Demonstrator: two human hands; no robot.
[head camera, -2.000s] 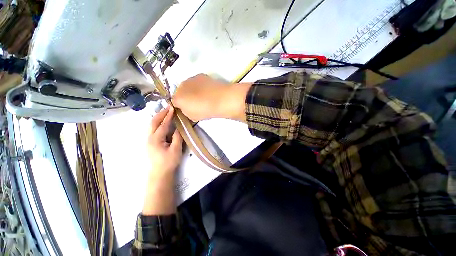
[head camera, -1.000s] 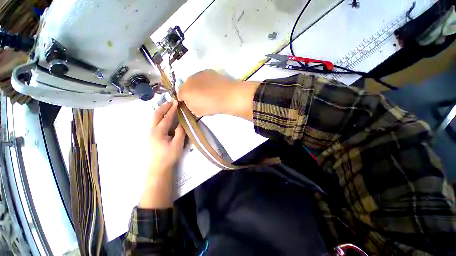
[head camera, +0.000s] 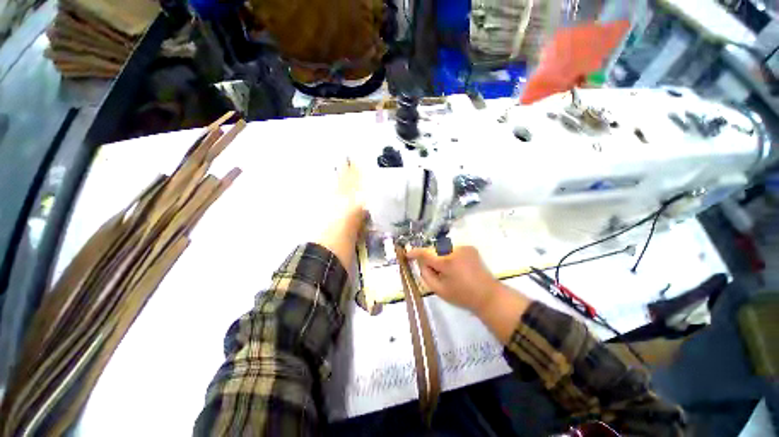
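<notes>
A brown strap strip (head camera: 418, 329) with a white line along it runs from under the needle area of the white sewing machine head (head camera: 393, 192) down over the table's front edge. My right hand (head camera: 457, 275) is just right of the needle area, its fingertips pinching the strip's upper end. My left hand (head camera: 346, 218) is at the left side of the machine head, reaching past it. It is washed out by glare and its fingers are partly hidden, so whether it holds anything cannot be told.
A bundle of brown strips (head camera: 120, 256) lies on the table's left. Red-handled snips (head camera: 564, 293) and a black cable (head camera: 598, 247) lie right of my right hand. Stacked brown pieces (head camera: 94, 38) are at the far left. An orange-red blurred thing (head camera: 576, 60) shows above the machine.
The view has lifted and turned, showing the whole machine and the area behind it. My left hand has left the strip's near side and moved forward beside the machine head. My right hand remains at the strip.
</notes>
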